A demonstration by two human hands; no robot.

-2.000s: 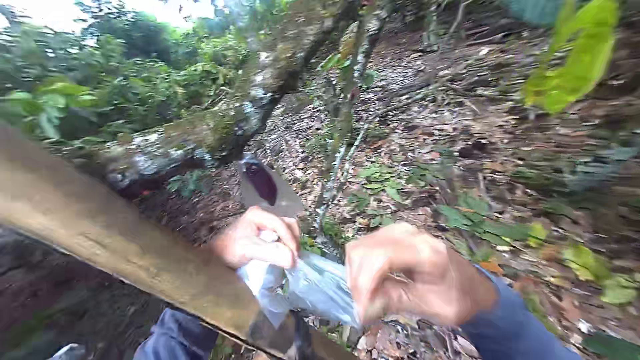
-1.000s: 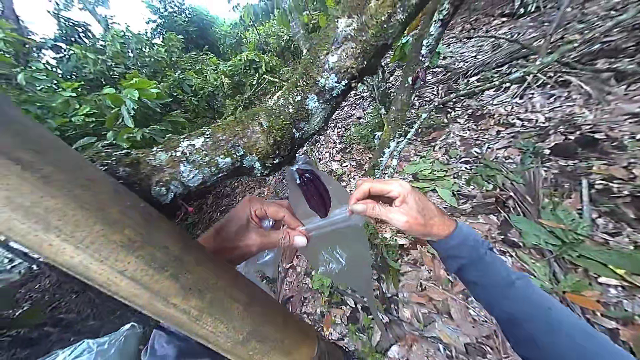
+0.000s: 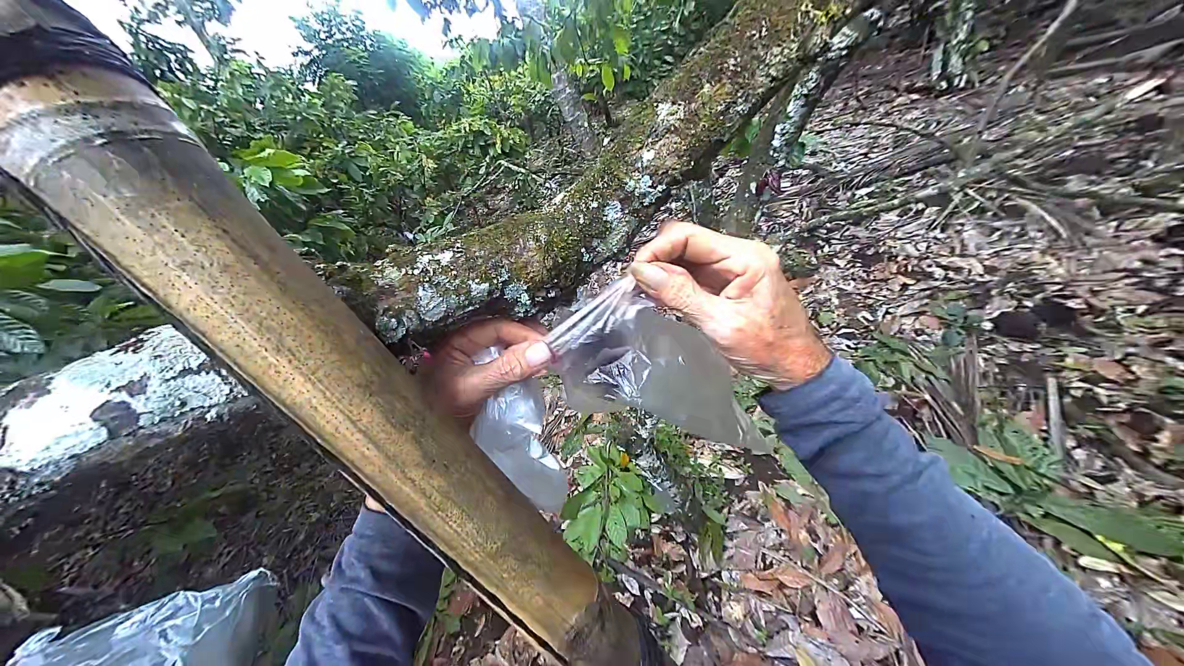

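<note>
A clear plastic bag (image 3: 675,375) is stretched between my two hands, its gathered edge pulled taut. My right hand (image 3: 735,301) pinches one end of that edge between thumb and fingertips. My left hand (image 3: 486,361) grips the other end, thumb on top, just under a mossy branch. Below my left hand hangs more crumpled clear plastic (image 3: 524,444); whether it belongs to the same bag I cannot tell. A thick bamboo pole (image 3: 305,342) crosses in front of my left forearm and hides part of it.
The moss- and lichen-covered branch (image 3: 573,222) slants up to the right behind my hands. A lichen-covered log (image 3: 111,407) lies at left, with a plastic bag (image 3: 176,624) below it. A small green plant (image 3: 610,504) stands beneath my hands. Leaf litter covers the slope at right.
The dark purple pod seen behind my hands in the earlier frames no longer shows. The plastic edge between my hands is now drawn into a taut, slanting bunch, with my right hand higher than my left.
</note>
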